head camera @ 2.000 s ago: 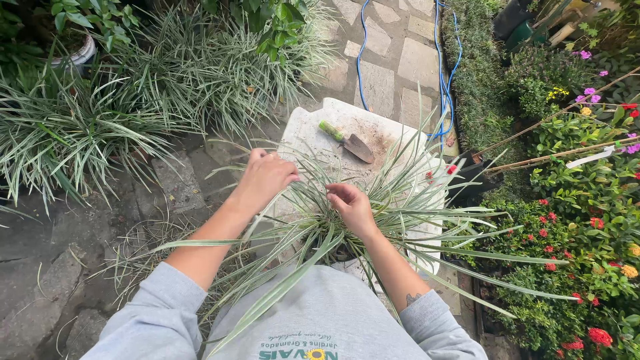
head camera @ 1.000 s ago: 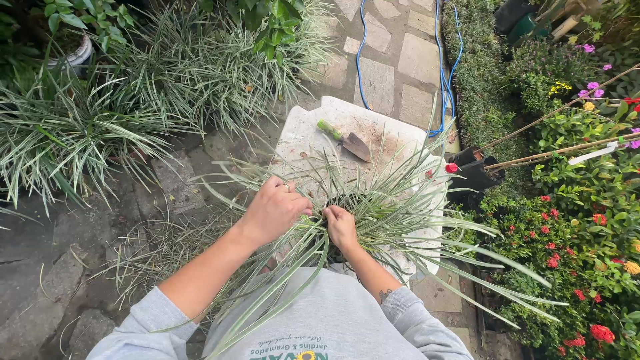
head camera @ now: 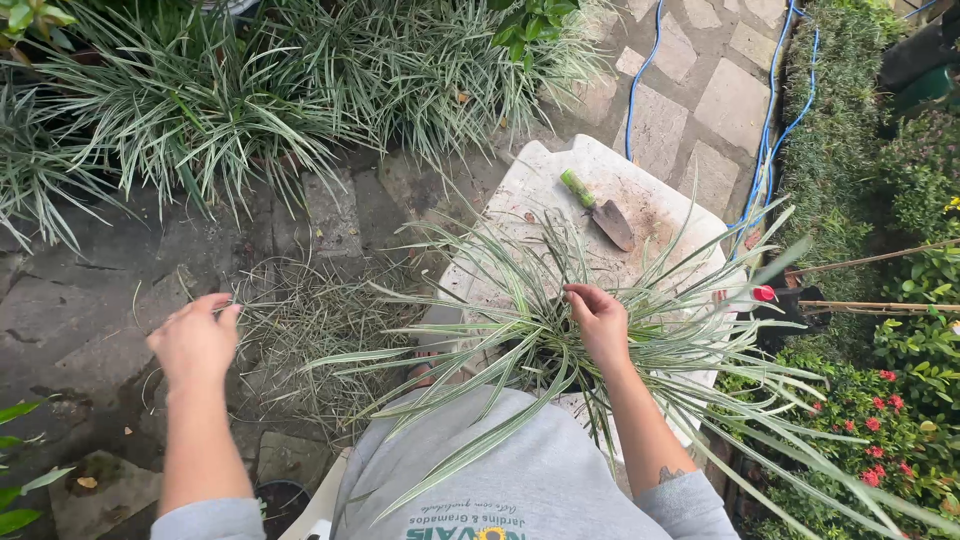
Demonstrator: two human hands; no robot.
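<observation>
A potted plant with long variegated green-and-white leaves stands on a soiled white plastic table, close against my grey shirt. My right hand is among its leaves, thumb and index finger pinched together at a leaf. Out to the left, over the stone paving, my left hand is raised with its fingers curled and slightly blurred; a thin strand may be at its fingertips, but I cannot tell. Beyond the plant, a hand trowel with a green handle lies on the table.
A heap of dry cut leaves lies on the paving left of the table. Clumps of similar striped plants border the path at the upper left. A blue hose runs along the path. Red-flowered shrubs and thin stakes are at the right.
My left hand has moved away from the plant, out to the left over the paving. My right hand remains among the leaves. The view has shifted toward the left.
</observation>
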